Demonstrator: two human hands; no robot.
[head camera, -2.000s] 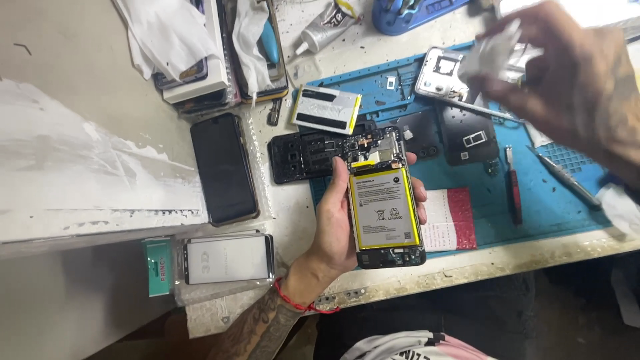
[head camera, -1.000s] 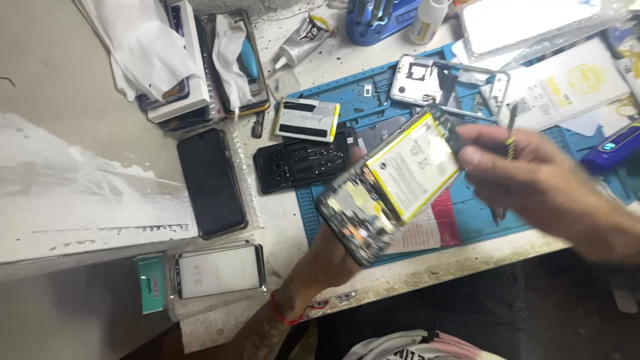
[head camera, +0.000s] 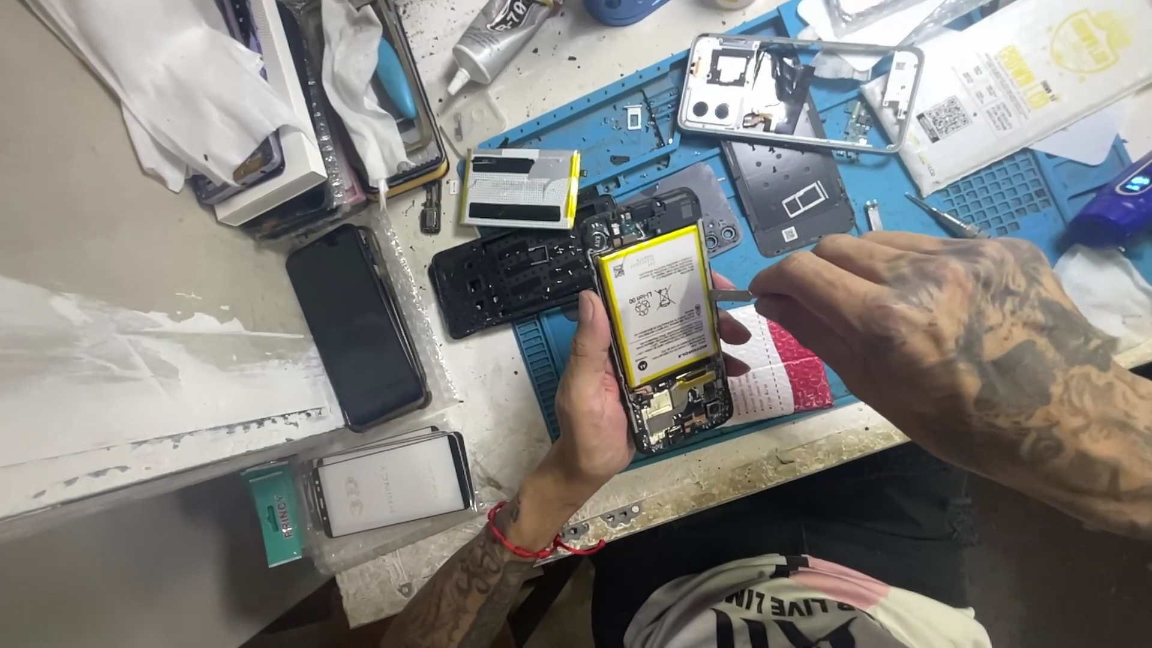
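Note:
My left hand (head camera: 596, 396) grips an opened smartphone (head camera: 679, 405) by its long sides, thumb on the near left edge and fingertips past the right edge. A yellow-edged battery (head camera: 661, 310) fills the phone's middle, with the bare circuit board at the lower end. My right hand (head camera: 864, 306) pinches a thin flat metal tool (head camera: 731, 295), its tip at the battery's right edge. Behind the phone lies a black plastic phone inner cover (head camera: 513, 279). A second battery (head camera: 520, 189), silver with black strips, rests just above that cover.
A blue silicone repair mat (head camera: 549, 360) lies beneath, bearing a phone frame (head camera: 801, 90), a dark back panel (head camera: 787, 193) and a screwdriver (head camera: 940, 216). Left are a dark-screened phone (head camera: 358, 326), packaged screen glass (head camera: 393, 486) and stacked phones. A glue tube (head camera: 504, 38) lies at the top.
My left hand has turned the phone so its circuit-board end now points toward me; two seconds ago that end was away from me. My right hand has come in to the phone's right edge.

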